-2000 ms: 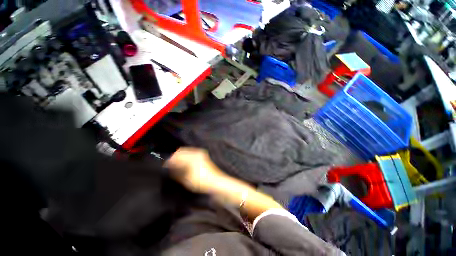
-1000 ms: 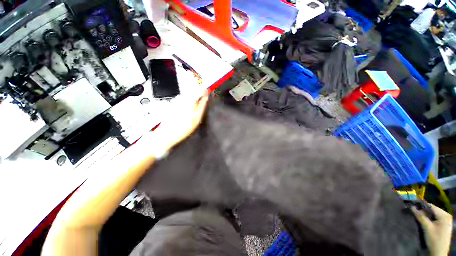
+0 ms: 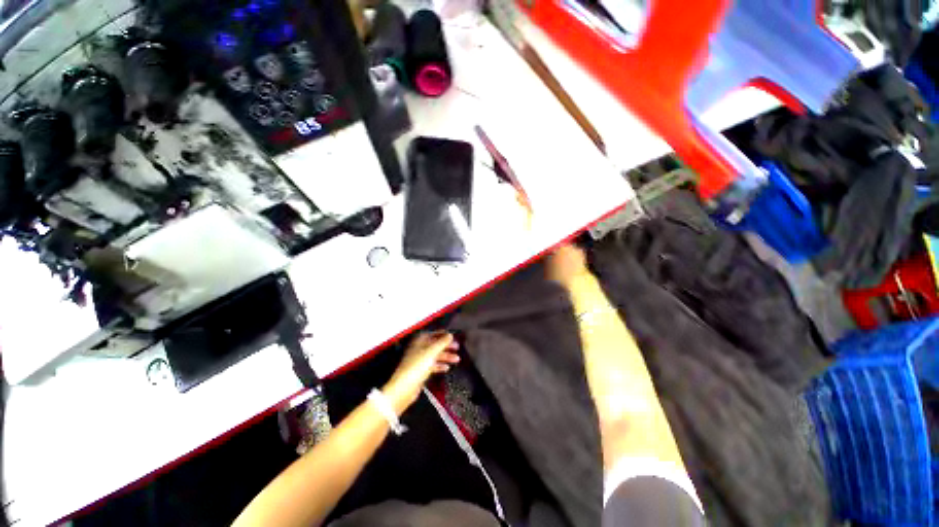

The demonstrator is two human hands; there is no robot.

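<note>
A large dark grey garment piece [image 3: 546, 381] hangs from just below the table's red edge over my lap. My left hand [image 3: 424, 362] is at its upper left corner, below the table edge, with the fingers closed on the cloth. My right hand [image 3: 567, 270] is farther right, blurred, and looks closed on the upper border of the cloth. The border runs between the two hands. The fingertips of my right hand are not clear. More dark grey cloth [image 3: 710, 268] lies to the right, behind my right forearm.
The overlock machine [image 3: 196, 252] stands on the white table [image 3: 350, 309] at the left, with a lit control panel [image 3: 278, 88]. A smartphone [image 3: 438, 201] and thin snips [image 3: 501, 170] lie beside it. A red and blue stool [image 3: 669, 72] is behind; a blue basket [image 3: 875, 412] is at the right.
The view has shifted closer to the table. The cloth spread wide between the hands is now lower, hanging by the table edge. My right hand has come in from the far right; my left hand has dropped below the edge.
</note>
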